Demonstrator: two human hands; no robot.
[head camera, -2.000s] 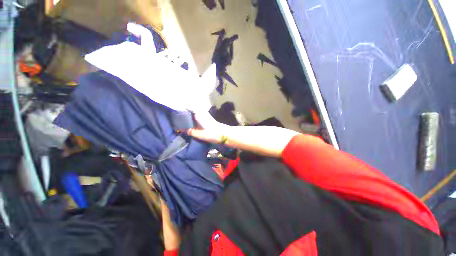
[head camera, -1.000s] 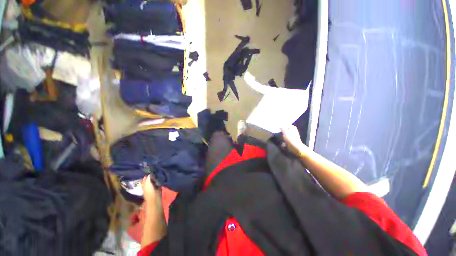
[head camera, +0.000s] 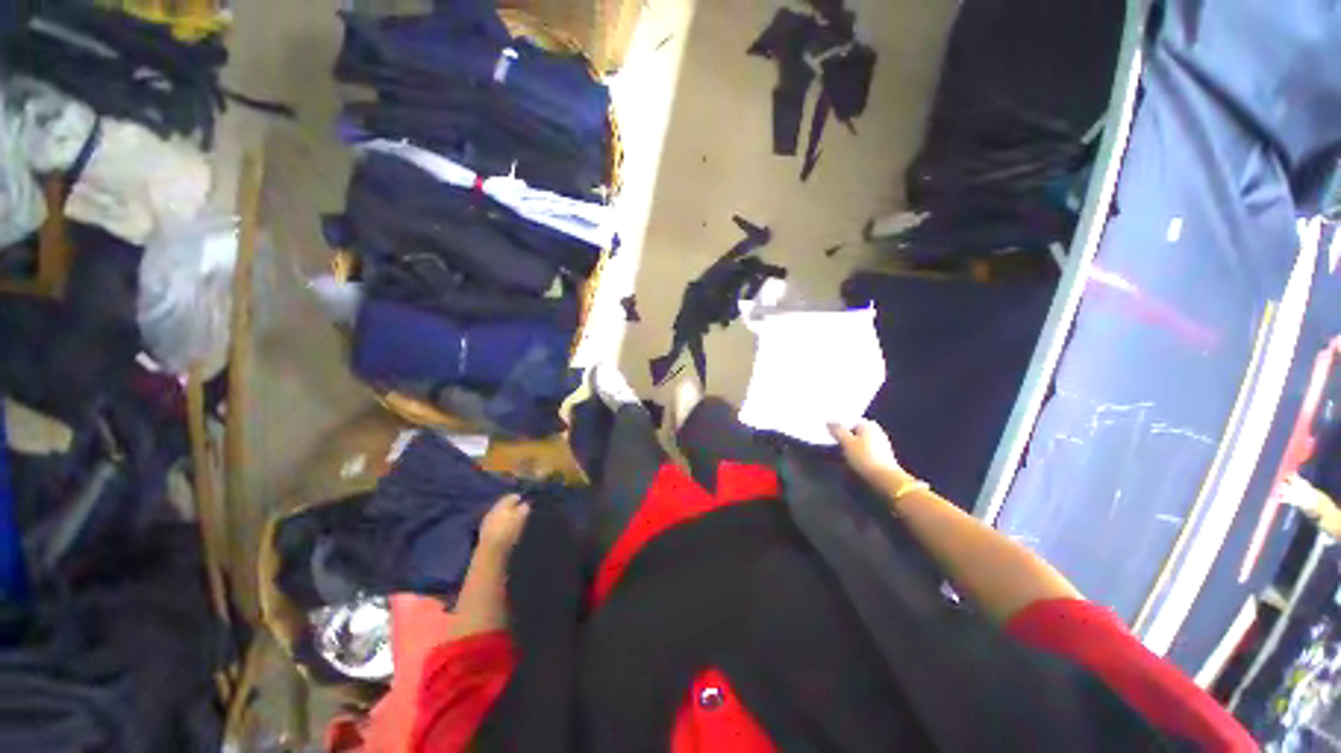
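Observation:
My right hand (head camera: 868, 452) pinches the near edge of a white paper sheet (head camera: 813, 371) between thumb and fingers. The sheet hangs out in front of my legs, above the floor. My left hand (head camera: 505, 525) is low at my left side, at the right edge of a dark navy cloth bundle (head camera: 441, 508). Its fingers are partly hidden, and I cannot tell whether they grip the cloth. The bundle lies over an open cardboard box (head camera: 269, 581).
Another box (head camera: 600, 294) holds folded navy and black bundles (head camera: 456, 346). Black scraps (head camera: 709, 302) lie on the floor ahead. A long table (head camera: 1081, 427) with chalk-marked navy cloth is at the right, dark cloth beneath it. Plastic bags (head camera: 191, 302) and dark cloth are at the left.
Two seconds ago both arms were at a tied navy bundle; it is no longer held up. The paper is now lower and ahead of my legs. My left hand has shifted right, closer to my body.

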